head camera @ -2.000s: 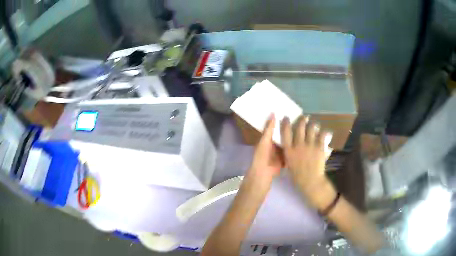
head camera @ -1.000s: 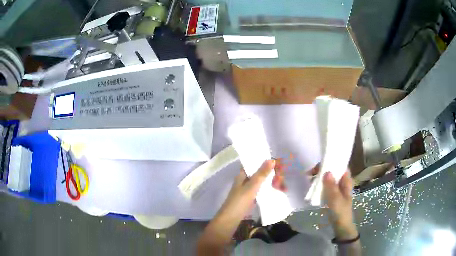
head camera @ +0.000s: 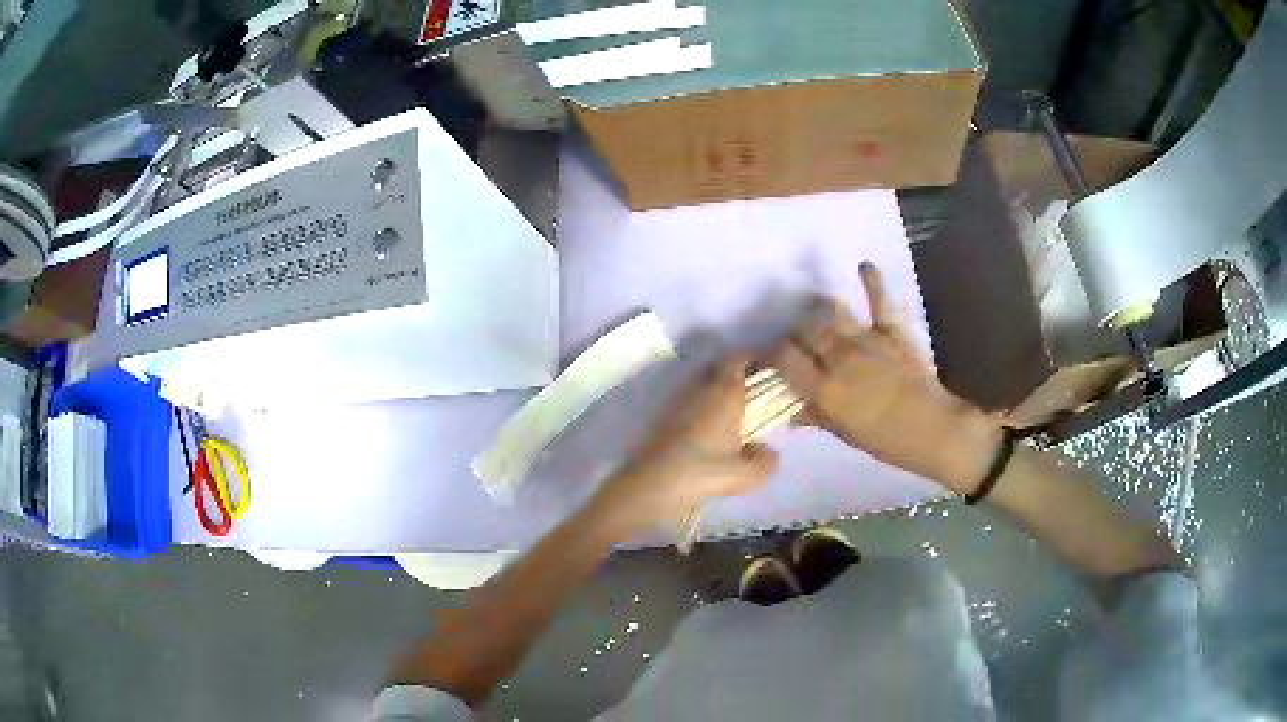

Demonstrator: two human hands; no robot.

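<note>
My left hand [head camera: 710,440] is closed around a bundle of cut strips [head camera: 769,402], which shows edge-on between my hands over the white table. One end also sticks out below my left hand. My right hand [head camera: 882,378] is at the bundle's other side, its fingers on the strips and one finger raised. Both hands' fingertips are slightly blurred, and most of the bundle is hidden by them. Another bundle of cut strips [head camera: 576,402], curved and cream-white, lies on the table left of my hands.
A control box [head camera: 339,303] stands left, with scissors [head camera: 219,484] and a blue tray [head camera: 134,459] beyond it. A carton [head camera: 790,134] with two white strips on its board stands behind my hands. A material roll's web [head camera: 1150,240] hangs right over an open carton. White chips lie on the floor.
The two separate white bundles, one in each hand, are now together between my hands, turned edge-on. My right hand has moved left to my left hand. The view has shifted.
</note>
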